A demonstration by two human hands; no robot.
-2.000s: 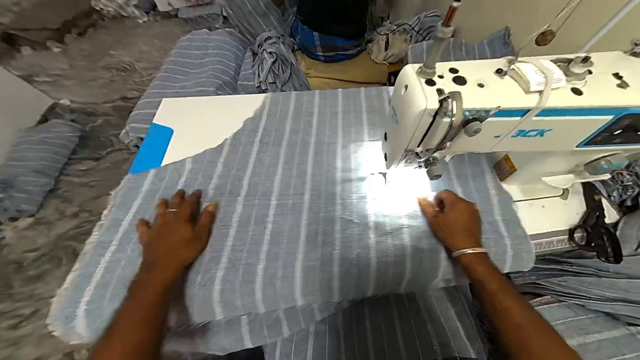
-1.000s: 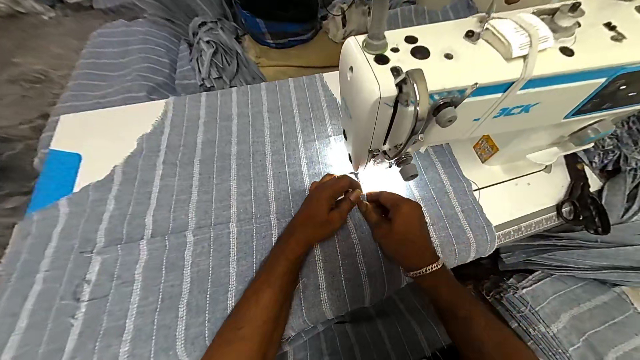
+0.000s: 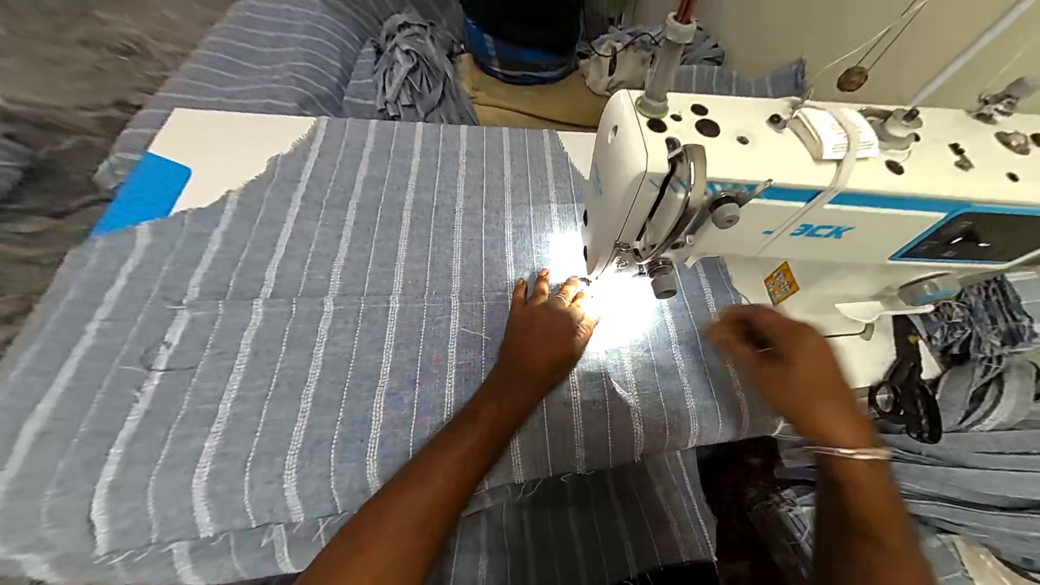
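Observation:
Grey-blue striped fabric (image 3: pixel 349 325) lies spread over the white sewing table and under the needle area of a white Jack sewing machine (image 3: pixel 731 187). My left hand (image 3: pixel 548 329) rests on the fabric with its fingers apart, a ring on one finger, just left of the lit needle area. To the right, my right hand (image 3: pixel 780 357) is raised above the fabric's right part, blurred, its fingers curled; whether it holds anything is hard to tell. A bracelet circles the right wrist. Loose threads lie on the fabric near the left hand.
Black-handled scissors (image 3: pixel 906 390) lie right of the machine bed, near piled striped fabric strips (image 3: pixel 987 325). Behind the table are a bundle of fabric strips (image 3: pixel 422 73) and more striped cloth (image 3: pixel 268 57). A blue patch (image 3: pixel 146 191) marks the table's left corner.
My hands were together by the needle a second ago. Now the right hand has moved away to the right, while the left lies on the fabric beside the needle area.

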